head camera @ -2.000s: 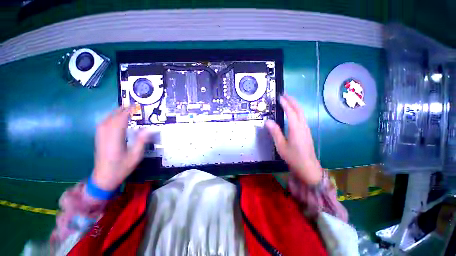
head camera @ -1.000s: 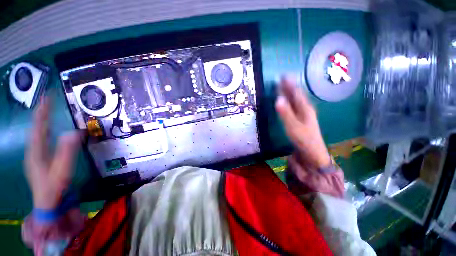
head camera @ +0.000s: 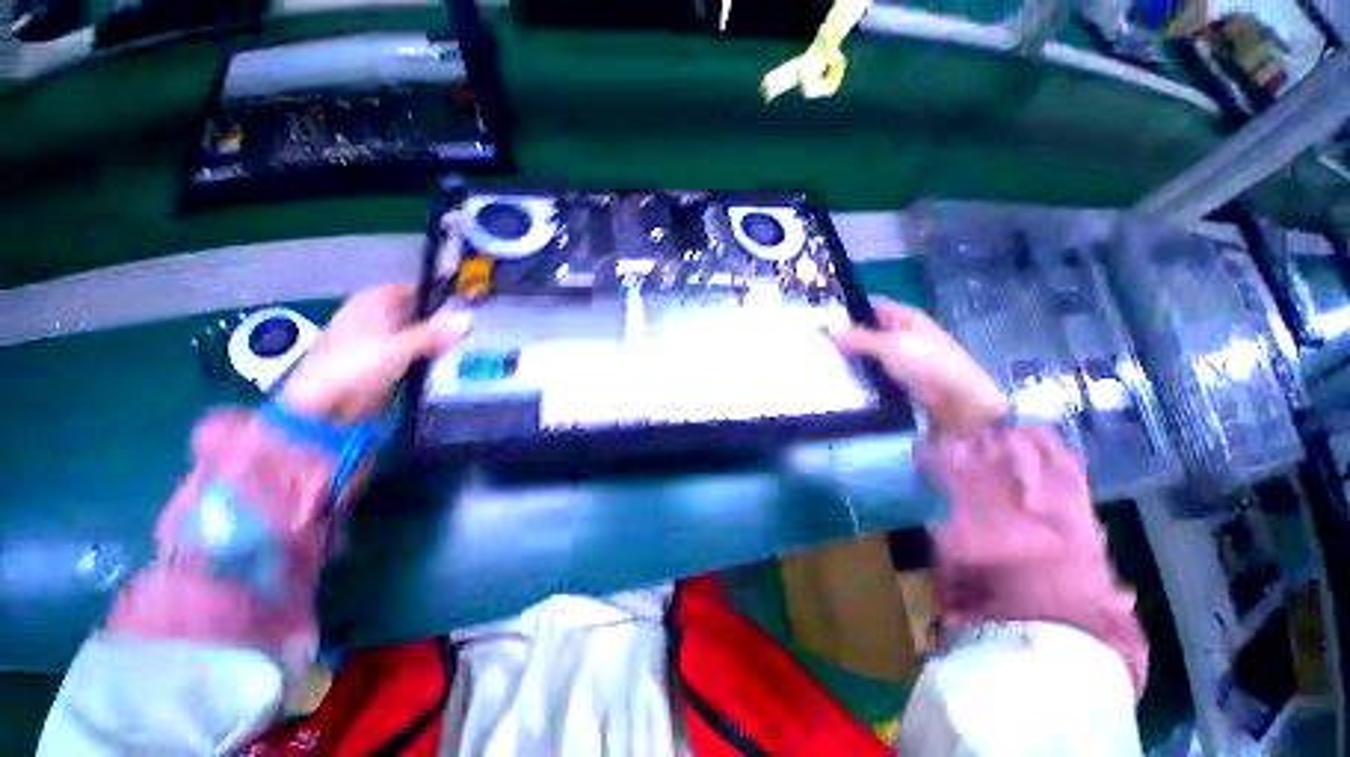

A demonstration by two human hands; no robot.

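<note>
The open laptop base [head camera: 696, 377] is held up over the bench by its two short sides, tilted, with its silver area nearest me. My left hand [head camera: 370, 352] grips its left edge, thumb on top. My right hand [head camera: 921, 360] grips its right edge, thumb on top. One cooling fan [head camera: 508, 223] sits at its upper left and another fan [head camera: 767, 232] at its upper right, with the dark mainboard [head camera: 637, 237] between them. A small green board [head camera: 489, 367] shows at the lower left of the base. The fingers under the base are hidden.
A loose fan [head camera: 271, 340] lies on the green mat [head camera: 104, 444] to the left. A second open laptop base [head camera: 348, 119] lies beyond the pale rail [head camera: 148, 328]. Clear plastic trays [head camera: 1044, 370] stand at right. Yellowish tape [head camera: 814, 67] hangs at the top.
Both hands were apart from the laptop and now hold its sides. The laptop has been lifted and moved away from me. The view has tilted up, showing the second laptop base and hanging tape.
</note>
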